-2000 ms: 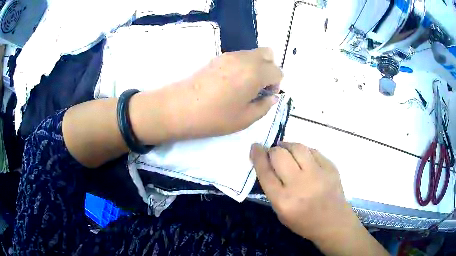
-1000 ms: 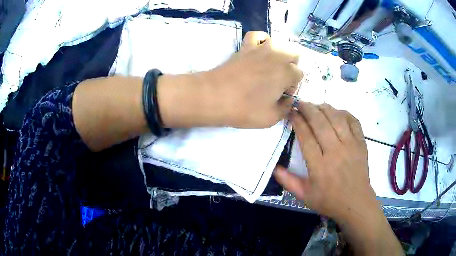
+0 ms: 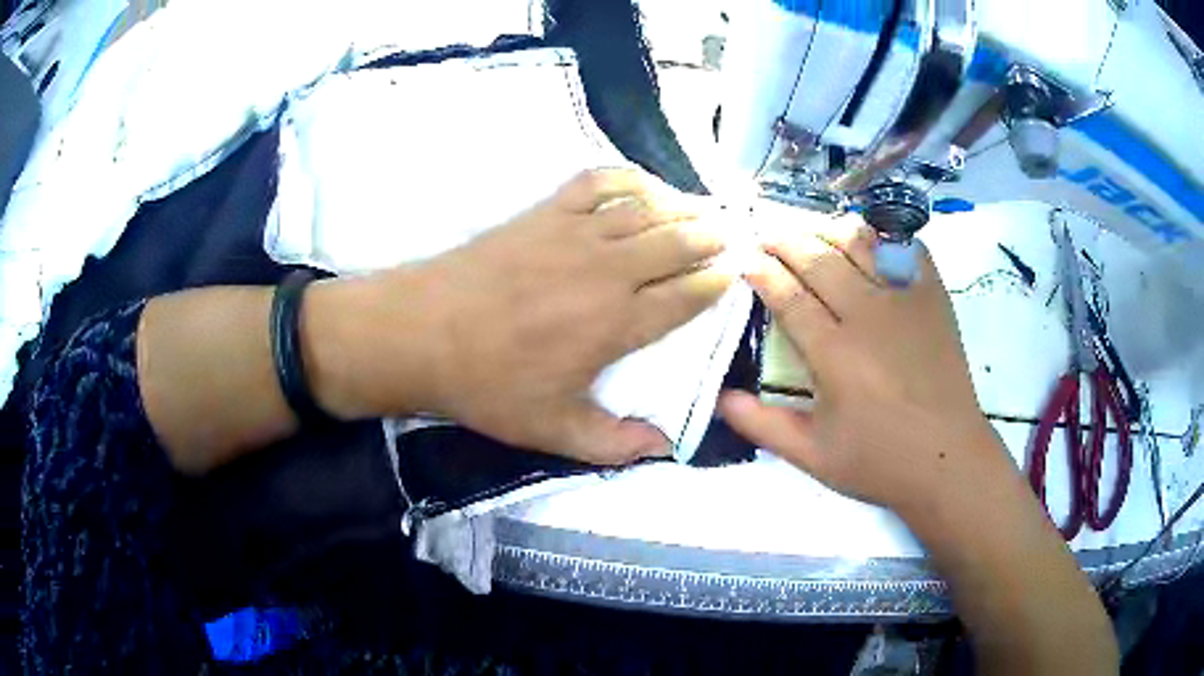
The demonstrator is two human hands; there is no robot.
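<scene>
A white padded panel [image 3: 423, 159] with stitching along its edges lies over dark cloth [image 3: 495, 473] on the machine table. My left hand [image 3: 568, 310] lies spread on the panel, fingertips near the needle area and thumb at its lower corner. My right hand [image 3: 865, 357] lies flat at the panel's right edge, thumb apart, fingertips close to my left fingertips. The sewing machine head [image 3: 845, 79] stands just above the fingertips. Glare and fingers hide the needle and presser foot.
Red-handled scissors [image 3: 1080, 436] lie at the right beside a thin dark tool [image 3: 1116, 357]. A tape measure strip [image 3: 739, 588] runs along the table's front edge. More white wadding [image 3: 145, 198] lies at the left. A blue plastic item [image 3: 251, 634] shows at the bottom left.
My left hand has opened from a closed grasp and spread on the panel. My right hand has moved up towards the machine head. The panel's corner has moved up, and the tape strip shows more.
</scene>
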